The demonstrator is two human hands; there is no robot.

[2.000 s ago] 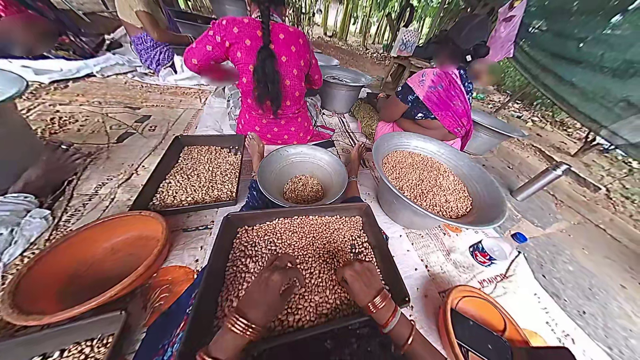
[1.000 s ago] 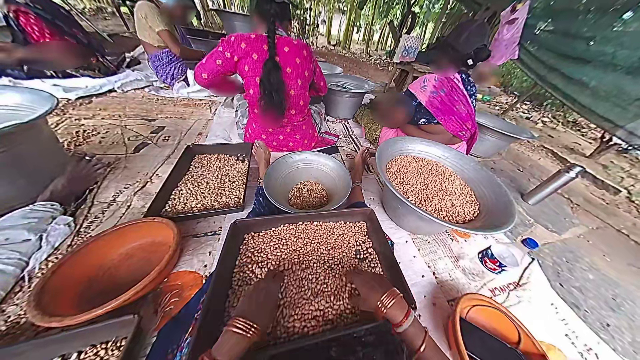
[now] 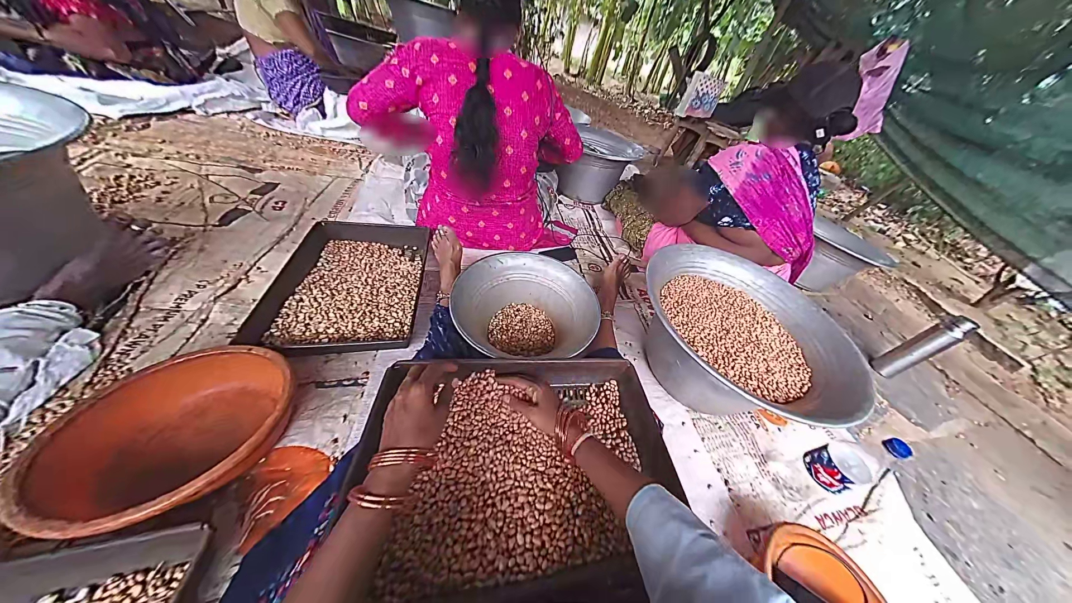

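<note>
A dark rectangular tray (image 3: 649, 419) lies across my lap, filled with light brown nuts or seeds (image 3: 494, 486). My left hand (image 3: 416, 408) rests at the tray's far left, its fingers bent against the nuts by the rim. Toward the far right, my right hand (image 3: 538, 405) touches the pile with its fingers spread. Whether either hand grips any nuts is hidden. Beside the right hand, a slotted part of the tray's bottom (image 3: 572, 392) shows. Just past the tray, a metal bowl (image 3: 469, 293) between my feet holds a smaller heap of the same nuts (image 3: 521, 329).
A second dark tray of nuts (image 3: 347, 293) lies left; a large metal basin of nuts (image 3: 737, 335) stands right. An orange basin (image 3: 159, 427) is at left, an orange container (image 3: 816, 561) at lower right. A steel bottle (image 3: 924, 345) lies at right. Several people sit nearby.
Both hands have moved from the near-middle of the tray to its far end. The nuts there are pushed apart, and a slotted patch of the bottom now shows.
</note>
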